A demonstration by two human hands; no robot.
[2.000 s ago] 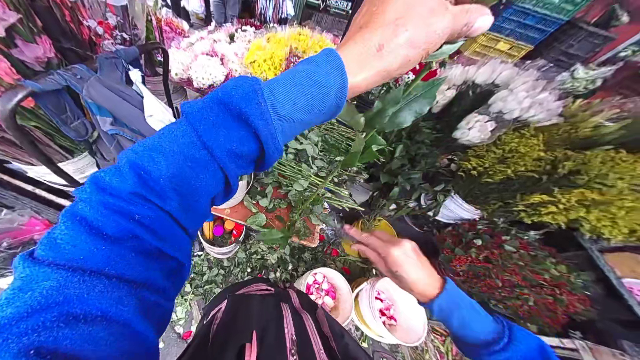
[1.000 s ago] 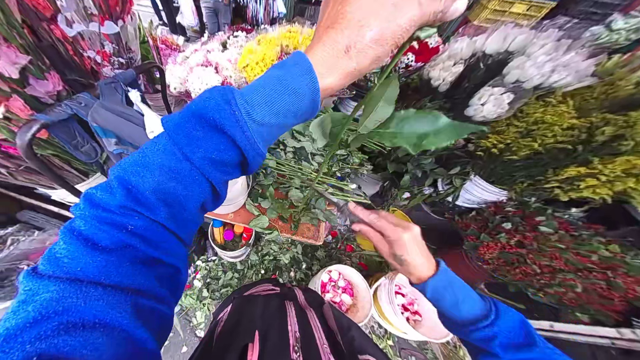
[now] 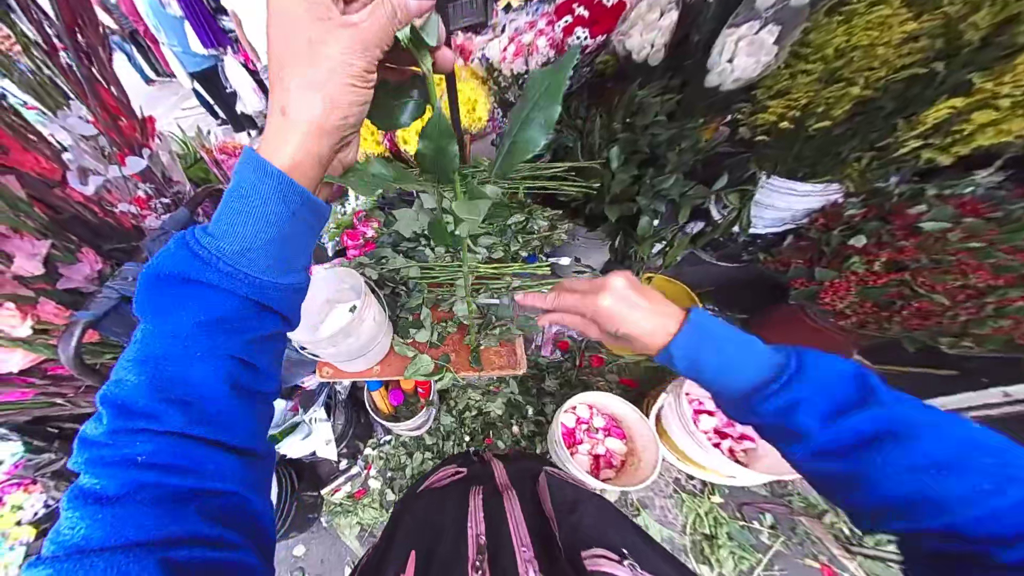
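My left hand (image 3: 344, 72) is raised at the top and grips the upper part of a leafy green stem (image 3: 466, 264), which hangs down over the wooden board (image 3: 488, 360). The flower head, if any, is out of view. Beside the lower stem, my right hand (image 3: 612, 308) holds a small blade (image 3: 498, 302), its fingers extended toward the stem; whether blade and stem touch I cannot tell. Behind the stem lie cut green stems (image 3: 512, 276) and leaves. A white bucket (image 3: 344, 320) stands at the board's left.
Below are a bucket of pink and white petals (image 3: 596, 444), another petal bucket (image 3: 712, 424) and a small bucket of colored items (image 3: 404, 408). Red-berried branches (image 3: 904, 264) stand right, yellow flowers (image 3: 856, 64) upper right. Leaf litter covers the ground. People stand at upper left.
The view has shifted left. The hanging stem now shows almost upright in front of me, down to the board, where a second ago it slanted. My left hand still grips it.
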